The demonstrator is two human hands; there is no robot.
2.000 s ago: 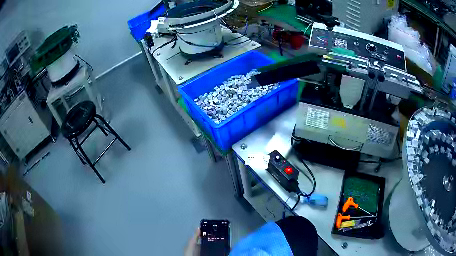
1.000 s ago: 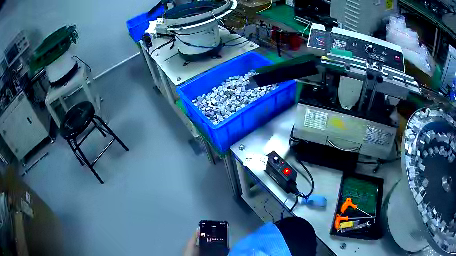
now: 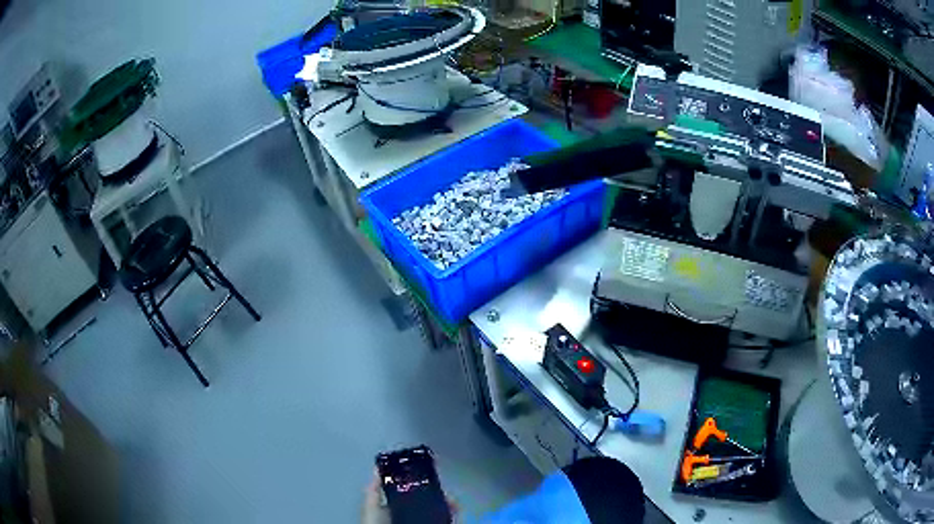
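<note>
My left hand (image 3: 375,504) is at the bottom edge, mostly cut off, and holds a dark smartphone (image 3: 414,487) with its screen up and some small lit text on it. My right hand is not in view. Right of the phone, a blue cloth shape (image 3: 543,503) with a rounded black part shows at the bottom edge; I cannot tell exactly what it is. No hand touches the parts or the machine.
A blue crate (image 3: 476,276) of small white parts stands under a black chute (image 3: 584,164). Right are the feeder bowl (image 3: 906,384), a tool tray (image 3: 728,435) and a power strip (image 3: 574,366). A black stool (image 3: 157,249) stands left, cartons (image 3: 77,461) lower left.
The phone has moved left and tilted, and more of the fingers shows at its right edge. The blue and black shape sits slightly lower. The view has shifted a little.
</note>
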